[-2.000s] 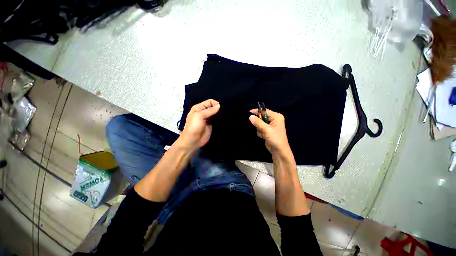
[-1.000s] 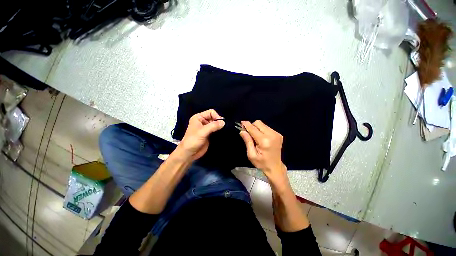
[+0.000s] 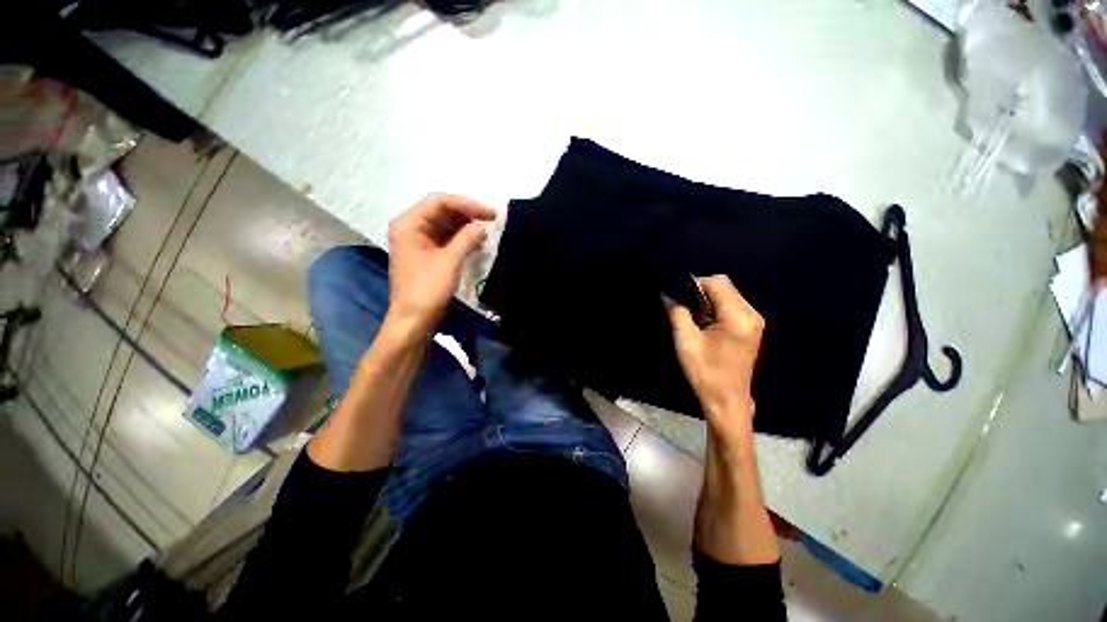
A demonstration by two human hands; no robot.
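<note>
A black garment lies flat on the table, its near left part reaching over the table edge towards my jeans-clad legs. A black hanger is at its right end, hook pointing right. My left hand is raised just left of the garment, off the cloth, with fingers curled and thumb and fingertips a little apart; I see nothing in it. My right hand is over the middle of the garment and holds small dark thread snips, their points showing past the fingers.
The whitish table carries black items on hangers at the far left. Clear plastic bags and white papers lie at the right. A green-and-white box stands on the tiled floor at left, near more plastic bags.
My left hand has moved left, off the cloth and away from my right hand. My right hand has drawn back to the right with the snips. The view has shifted, so the garment appears further right.
</note>
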